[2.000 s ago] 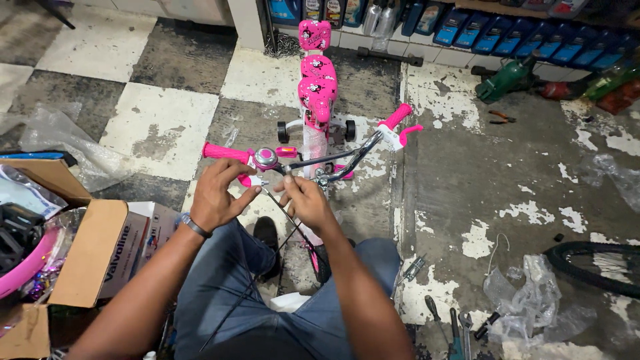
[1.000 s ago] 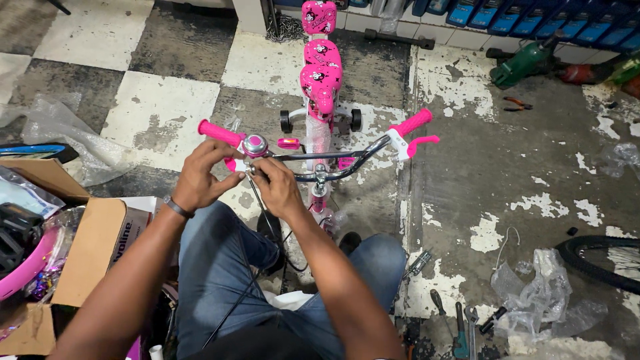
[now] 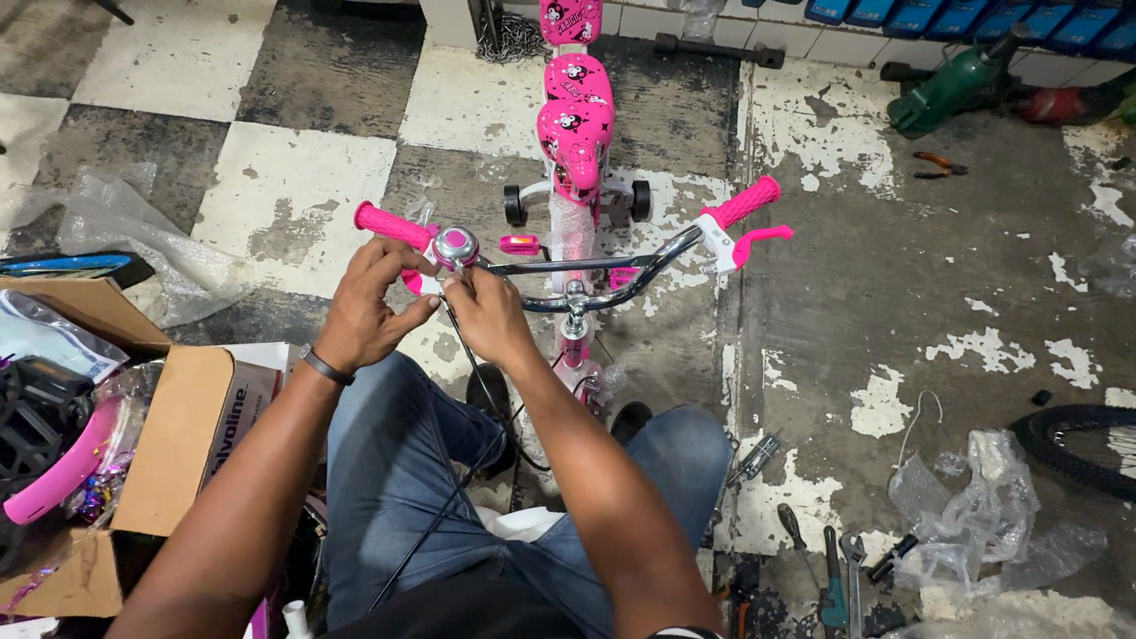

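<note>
A child's bicycle with a chrome handlebar stands in front of my knees. My left hand is at the pink-and-white brake lever below the left grip, thumb and fingers apart; whether they hold a small part cannot be told. Just right of it, my right hand pinches the black brake cable near its upper end, under the chrome-and-pink bell. The cable hangs down across my lap. At the other end of the handlebar are a pink grip and a pink brake lever.
Left of me is an open cardboard box of parts. On the floor at right lie a screwdriver, an adjustable wrench, plastic wrap, a tire and pliers. A green bottle jack is near the shelf.
The handlebar has turned and now lies more nearly straight across. Both hands stay close together beside the bell, with small finger movements.
</note>
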